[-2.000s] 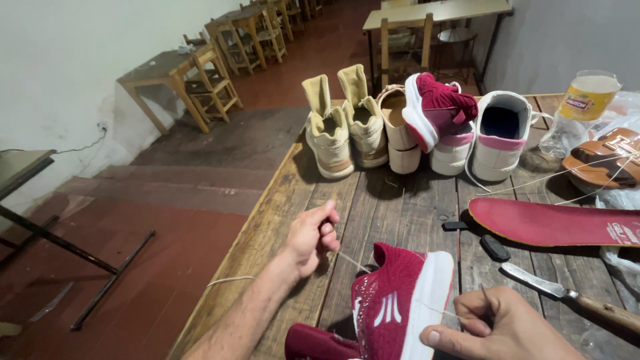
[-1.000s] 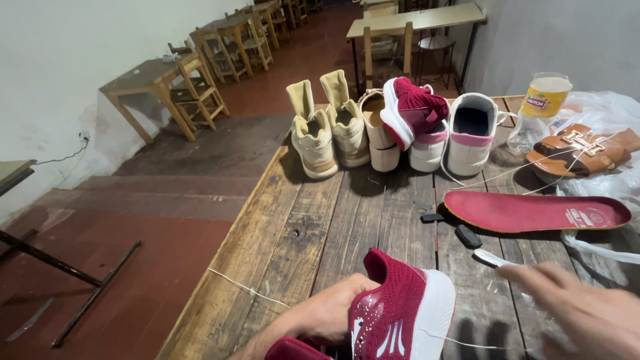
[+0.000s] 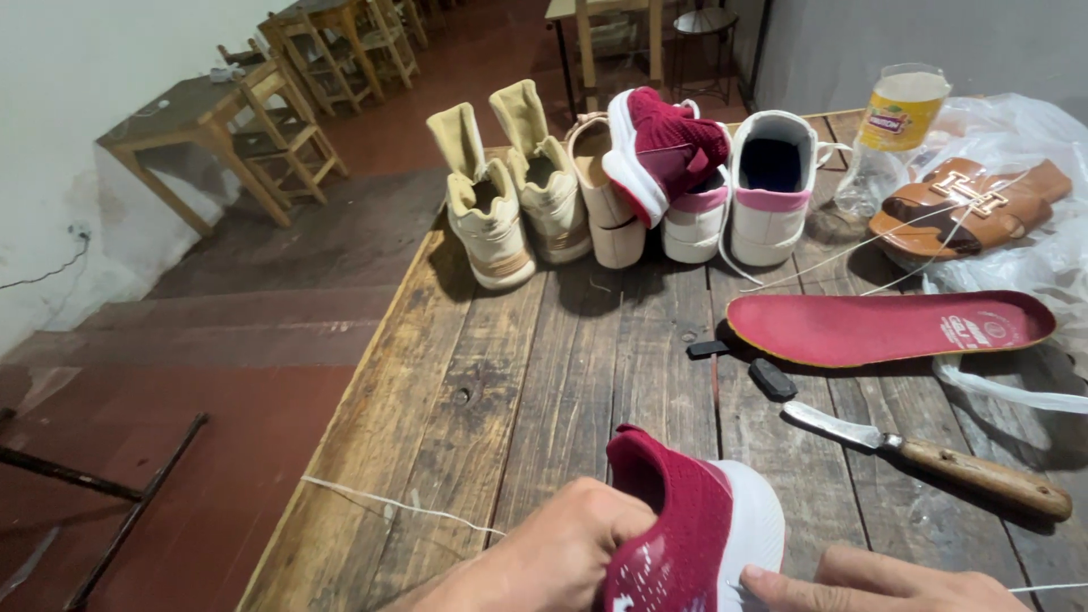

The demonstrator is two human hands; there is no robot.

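A dark red knit sneaker [image 3: 680, 518] with a white sole lies near the bottom edge of the view, its heel end away from me. My left hand [image 3: 586, 531] grips its upper on the left side, with the fingers hidden at the shoe's opening. At the white sole, my right hand [image 3: 875, 582] has a fingertip against the sidewall; whether it holds anything is hidden. White thread [image 3: 408, 507] lies on the wood left of my left hand, and more thread shows right of my right hand. A knife with a wooden handle [image 3: 986, 476] rests to the right.
Behind stand beige shoes [image 3: 493, 229], white shoes [image 3: 769, 212] and another dark red sneaker [image 3: 663, 153] on top. A red insole [image 3: 884, 327], black pieces [image 3: 772, 379], a brown sandal [image 3: 969, 204], a cut plastic bottle [image 3: 901, 110] and a plastic bag [image 3: 1037, 272] lie rightward on the plank table [image 3: 578, 365].
My left hand has moved from above the table onto the sneaker. My right hand was beside the knife's blade a second ago and is now at the sneaker's sole.
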